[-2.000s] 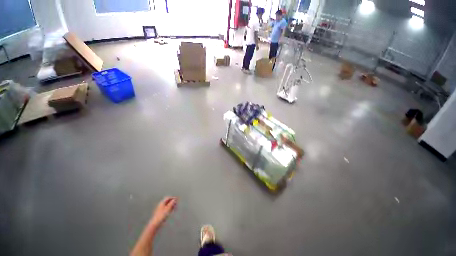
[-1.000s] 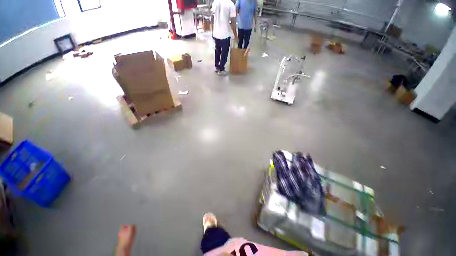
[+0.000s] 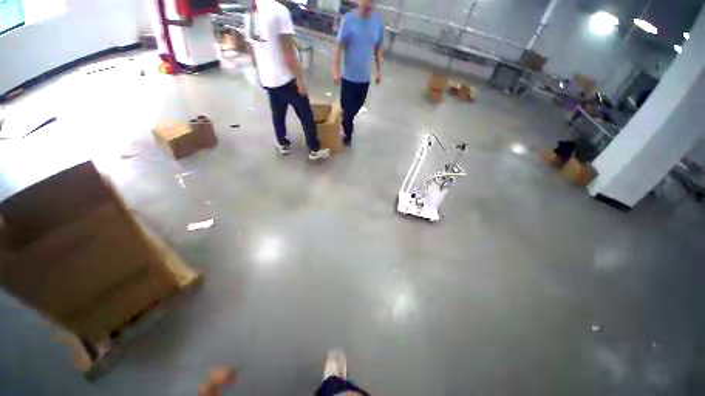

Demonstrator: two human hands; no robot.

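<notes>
My left hand (image 3: pixel 219 379) is low in the view, left of my shoe (image 3: pixel 335 362), small and blurred. Its fingers cannot be made out, and no object shows in it. My right hand is not in view. Nearest in front of me on the left is a large brown carton (image 3: pixel 85 255) on a wooden pallet (image 3: pixel 176 267). A white wheeled frame (image 3: pixel 420 206) stands on the grey floor further ahead.
Two people, one in a white shirt (image 3: pixel 272 48) and one in a blue shirt (image 3: pixel 360 46), stand beside an open carton (image 3: pixel 328 128). A smaller carton (image 3: pixel 185 137) lies left of them. A white pillar (image 3: pixel 649 116) stands on the right.
The carton on its pallet, the two people and the wheeled frame appear nearer. The wrapped pallet load and the blue crate have left the view. My left hand stays low and blurred.
</notes>
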